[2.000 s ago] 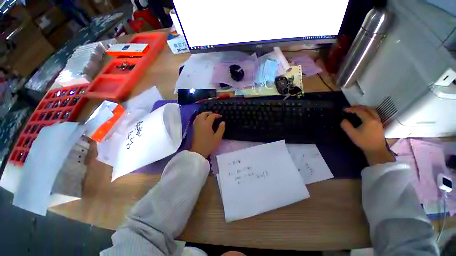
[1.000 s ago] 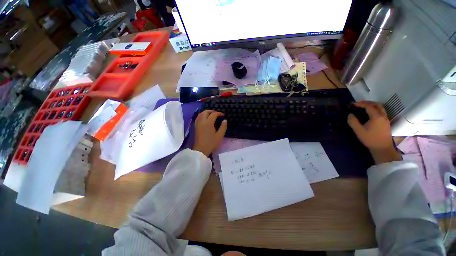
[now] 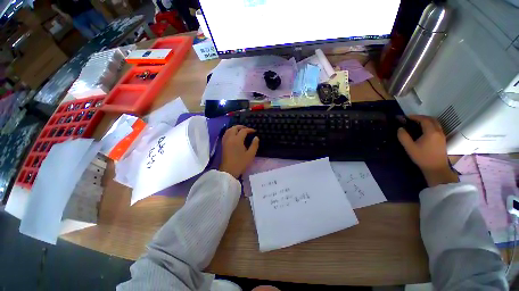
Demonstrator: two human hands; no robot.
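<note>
My right hand [image 3: 425, 146] lies over a small black mouse [image 3: 411, 128] at the right end of the keyboard, its fingers curled on it. My left hand [image 3: 237, 150] rests at the keyboard's left end, over a small dark rounded object [image 3: 250, 138] that its fingers partly cover. The long black keyboard [image 3: 318, 132] lies on a dark and purple mat. The bright monitor [image 3: 301, 23] stands behind it. A white sheet with handwritten notes [image 3: 301, 207] lies in front of the keyboard, over another sheet.
A steel flask [image 3: 420, 48] and a white printer [image 3: 484, 85] stand at the right, with pink sheets [image 3: 484, 176] below. A marked white curled sheet [image 3: 173, 156], an orange-and-white box [image 3: 126, 139] and red-orange trays [image 3: 136, 91] are at the left. A person's legs [image 3: 88, 23] show at the upper left.
The view has shifted slightly, and my right hand with the mouse sits a little farther right. My left hand has stayed at the keyboard's left end. A person appears at the upper left.
</note>
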